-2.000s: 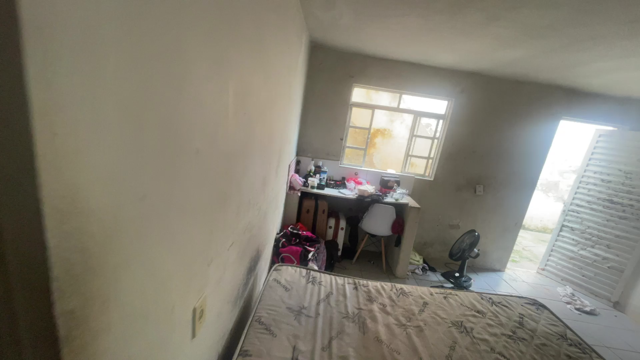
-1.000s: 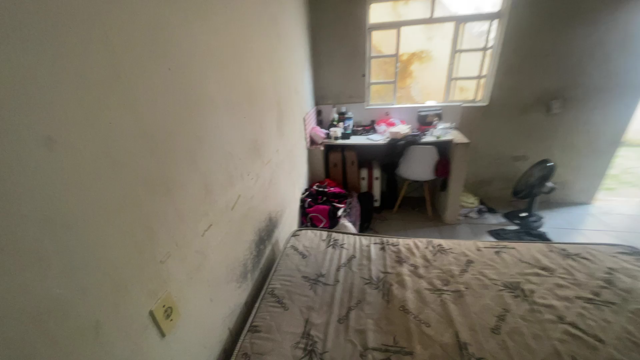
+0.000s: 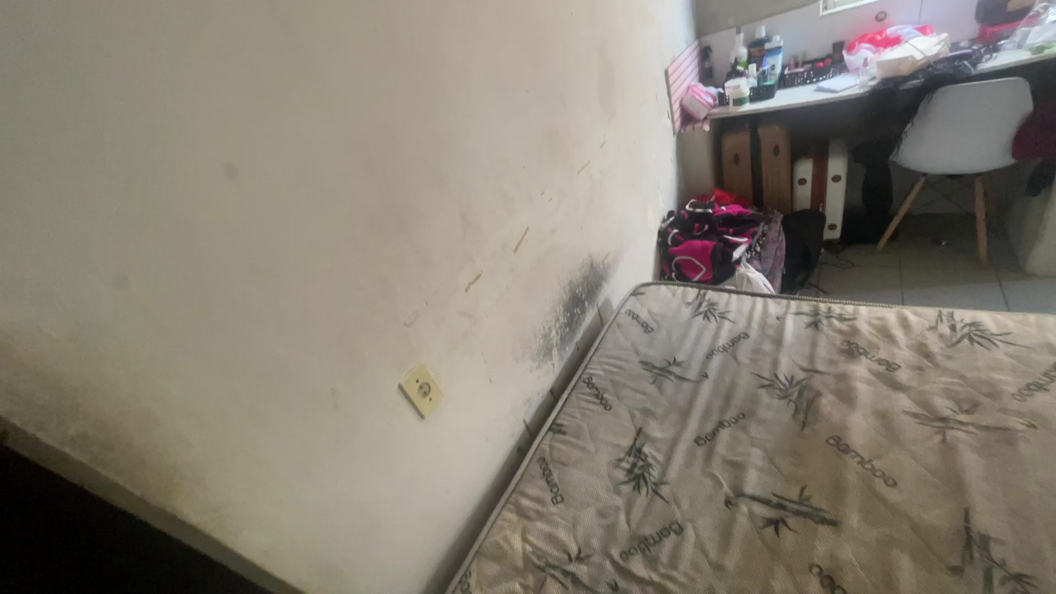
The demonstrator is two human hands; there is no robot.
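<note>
Neither my left hand nor my right hand shows in the head view. A bare mattress (image 3: 767,445) with a printed bamboo pattern fills the lower right, its long side lying along the pale wall (image 3: 330,181). A yellowish wall socket (image 3: 421,391) is set in that wall, left of the mattress. Dark stains (image 3: 573,307) mark the wall just above the mattress edge. Beyond the far left corner of the mattress lies a heap of pink and black clothes (image 3: 714,243) on the floor.
A white counter (image 3: 792,101) at the back bears bottles, a plastic bag (image 3: 879,45) and other small items. Under it stand brown and white suitcases (image 3: 818,188). A white chair (image 3: 964,125) with wooden legs is in front. A dark area (image 3: 91,528) lies at the lower left.
The view has swung down and to the left, so the door, the fan and nearly all of the window are out of frame. Nothing in the room has plainly moved.
</note>
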